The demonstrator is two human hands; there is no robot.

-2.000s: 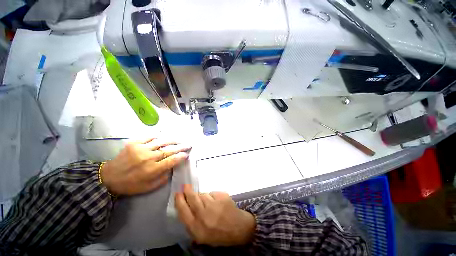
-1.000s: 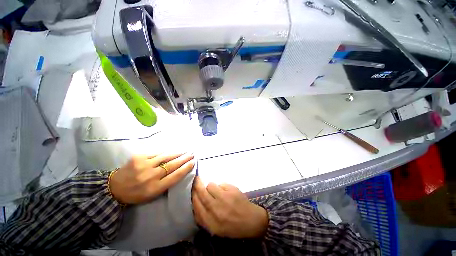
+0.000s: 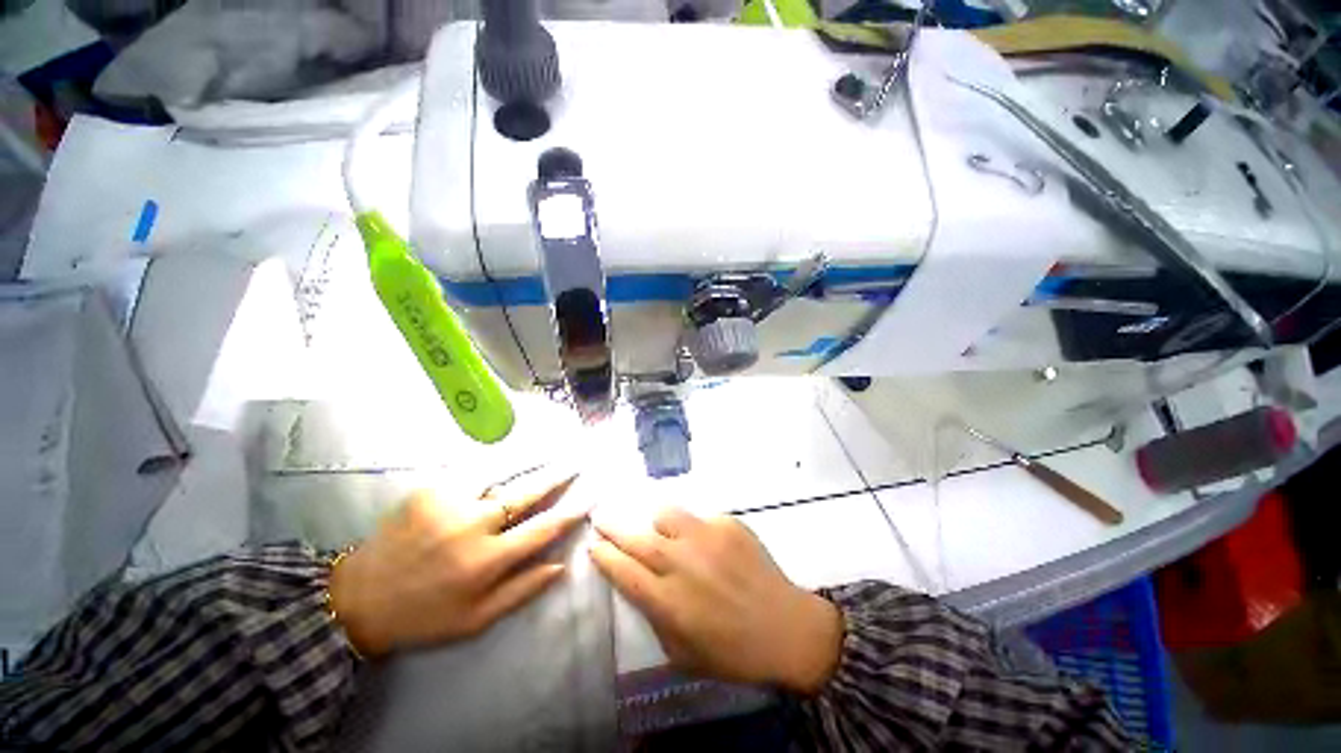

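A light grey fabric piece [image 3: 515, 662] lies on the machine table and hangs towards me, its upper part washed out by the lamp. My left hand [image 3: 449, 566] lies flat on it with fingers towards the needle area. My right hand [image 3: 721, 596] is at the fabric's right edge, its fingertips close to the left ones. Whether the right fingers pinch the cloth is unclear. The fingertips are just in front of the presser foot and needle area [image 3: 596, 412], beside the grey-blue attachment [image 3: 665, 439]. The lockstitch machine head [image 3: 706, 162] stands behind.
A green sewing lamp [image 3: 438, 336] is left of the needle. An awl or small screwdriver [image 3: 1066, 489] and a thread spool [image 3: 1218, 450] lie at the right. Tweezers [image 3: 1110, 199] lie on the machine head. White sheets [image 3: 206, 324] lie left. A blue crate [image 3: 1106, 647] is below right.
The view has shifted, so the machine appears lower and further right. Both hands and the fabric are closer to the needle area. The right hand's fingers now point more towards the needle.
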